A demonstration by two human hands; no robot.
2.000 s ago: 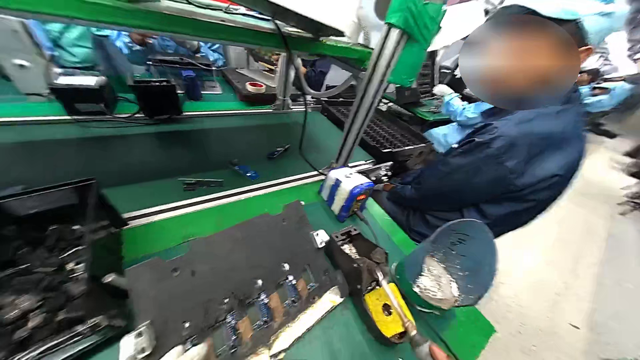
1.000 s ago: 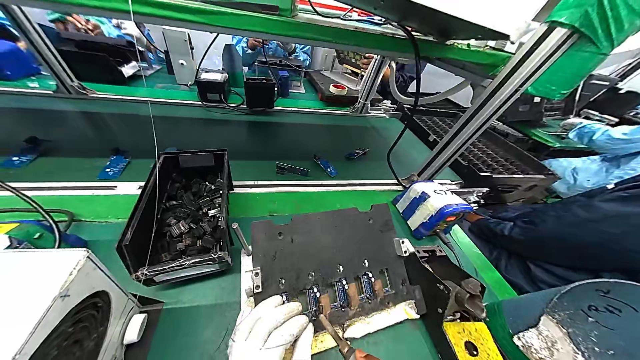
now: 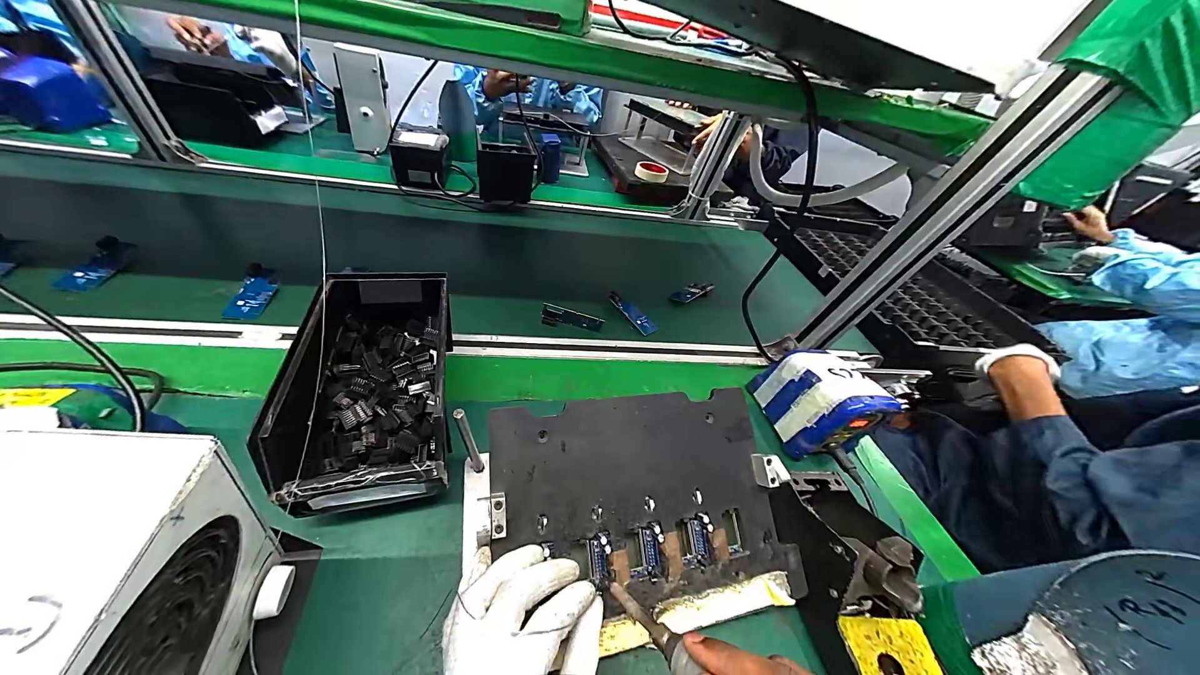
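Note:
My left hand, in a white glove, rests at the lower left edge of a black fixture plate. Whether its fingers hold anything is hidden. My bare right hand grips a soldering iron at the bottom of the view. The iron's tip is at the lower end of a small blue circuit board set in the plate. More small boards stand in slots to the right, with brown strips beside them. A fine wire lies near my left glove.
A black bin of black connectors is at the left, behind a white fan unit. A blue-and-white soldering station, iron stand with yellow sponge and blue container are at the right. A co-worker's arm is beyond.
The view has swung left and down since two seconds ago. The iron, earlier over its stand at the right, is now at the boards in the plate.

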